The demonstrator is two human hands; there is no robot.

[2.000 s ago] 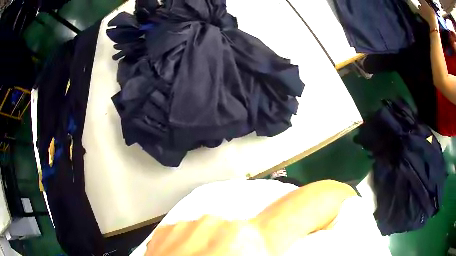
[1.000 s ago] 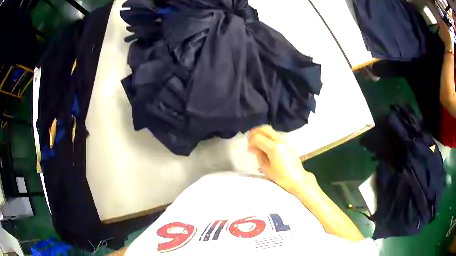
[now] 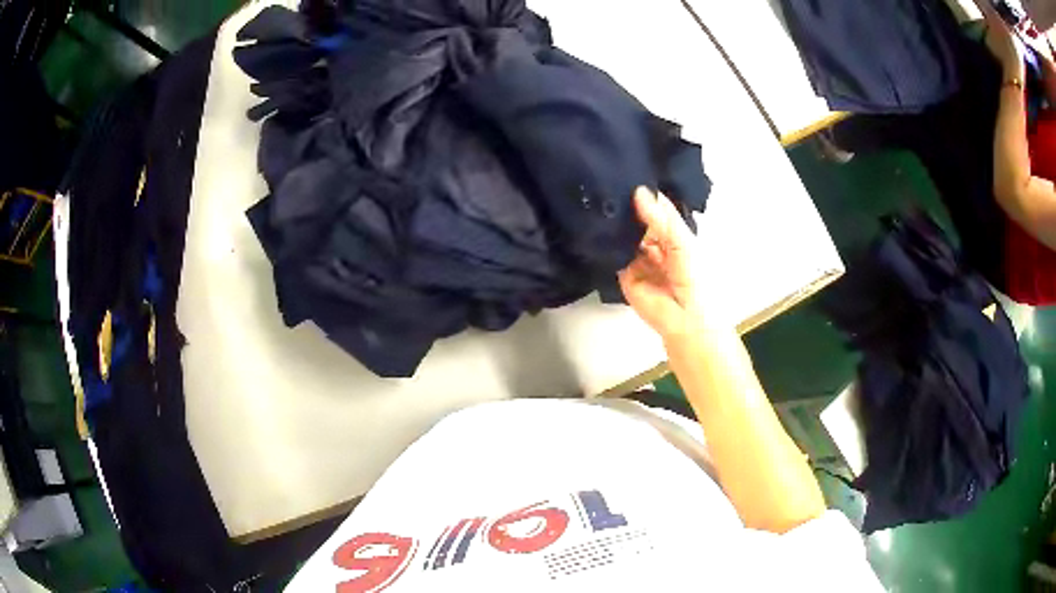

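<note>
A big bundle of dark navy garment pieces (image 3: 382, 220) lies on a white-topped work table (image 3: 278, 429), gathered tight near the top of the view, its layered edges fanned toward me. My right hand (image 3: 662, 261) is at the bundle's right side, thumb and fingers on the edge of a dark top piece (image 3: 567, 151). That piece is lifted and folded over and shows a small round mark. My left hand is not in view.
Dark cloth (image 3: 145, 336) hangs along the table's left side. Another dark bundle (image 3: 938, 371) stands at the right above the green floor. A person in red (image 3: 1025, 174) is at the upper right, beside navy cloth (image 3: 874, 52) on another table.
Both bare arms were low in front of my shirt at first. My right hand then reached the bundle's lower edge, and now it has moved up and right with a top piece turned over.
</note>
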